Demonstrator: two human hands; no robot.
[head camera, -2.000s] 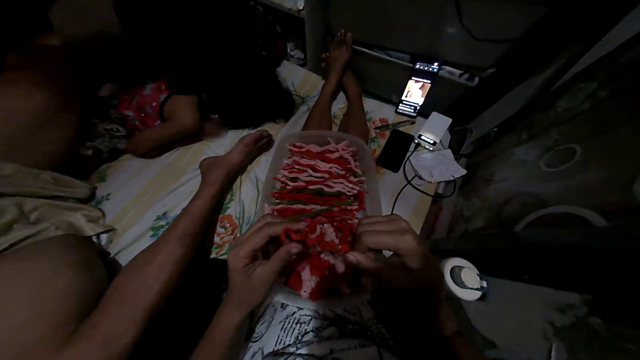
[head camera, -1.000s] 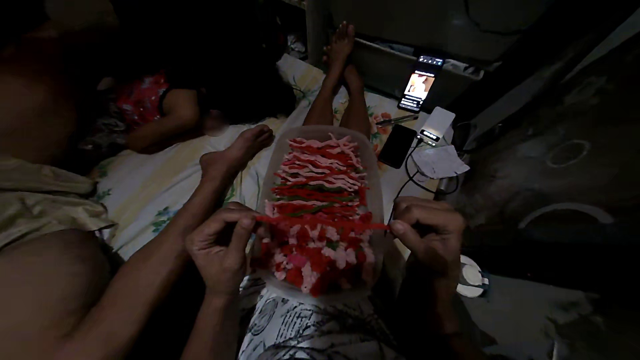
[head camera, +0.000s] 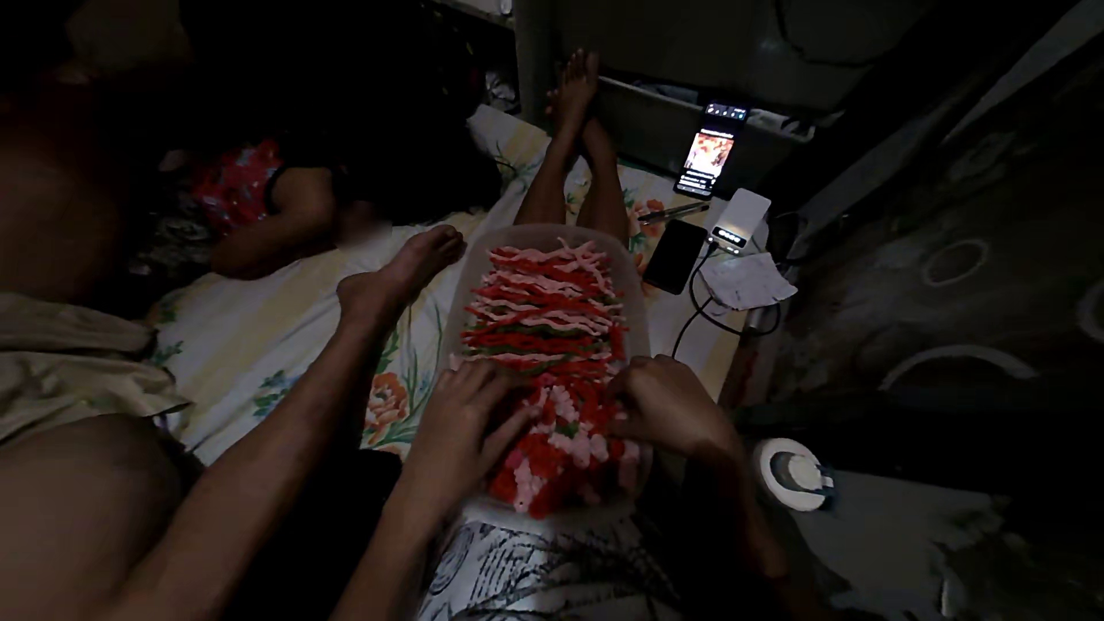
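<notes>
A translucent plastic tub (head camera: 636, 302) rests on my lap. Red, pink and a few green wavy fuzzy strands (head camera: 548, 297) lie crosswise in its far part. Its near part holds a heap of red and pink fuzzy pieces (head camera: 561, 448). My left hand (head camera: 474, 423) is over the tub's left side, fingers bent at the border between strands and heap. My right hand (head camera: 668, 405) is at the right side, its fingers curled at the same border. In the dim light, whether either hand grips a strand cannot be told.
Beyond the tub to the right are a lit phone (head camera: 711, 155), a dark phone (head camera: 675, 256), a white power bank (head camera: 740, 220) with a cable, pens (head camera: 673, 213) and crumpled paper (head camera: 749, 281). A round white lid (head camera: 792, 474) lies right. Another person's leg (head camera: 285, 457) stretches along the left.
One second ago a red strand was stretched between my raised hands above the tub. Both hands are now lower and closer together, at the strands, and the stretched strand no longer shows.
</notes>
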